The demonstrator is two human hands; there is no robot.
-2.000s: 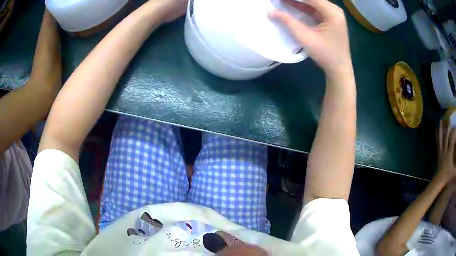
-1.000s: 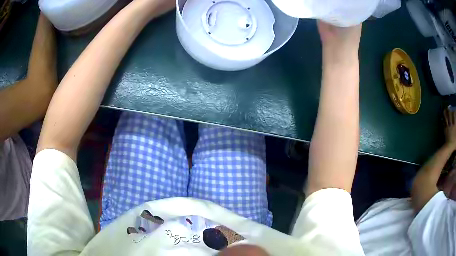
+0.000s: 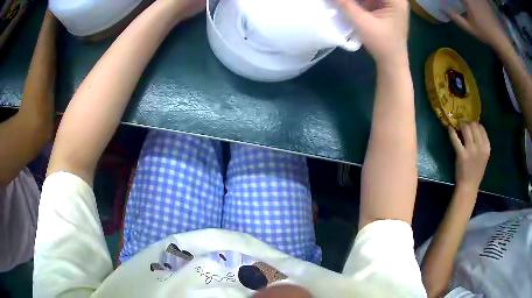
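Observation:
An open white housing (image 3: 256, 67) stands on the bench in front of me, hollow side up, at the top of the view. My right hand (image 3: 376, 23) holds a smooth white part (image 3: 291, 23) over its opening, covering much of the inside. The fingers grip the part's right end, and it is slightly blurred. My left hand (image 3: 189, 7) is at the housing's left rim, mostly cut off by the top edge, so its grip cannot be told.
The dark green bench (image 3: 233, 113) has a pale front edge. At right, a person's hand (image 3: 471, 148) touches a gold base (image 3: 437, 87) with a dark module; their other arm reaches across. Another white housing (image 3: 96, 14) and a person's arm are at left.
My right hand has brought the white part back from the right over the open housing. The neighbour's hand has come onto the gold base, which has shifted left.

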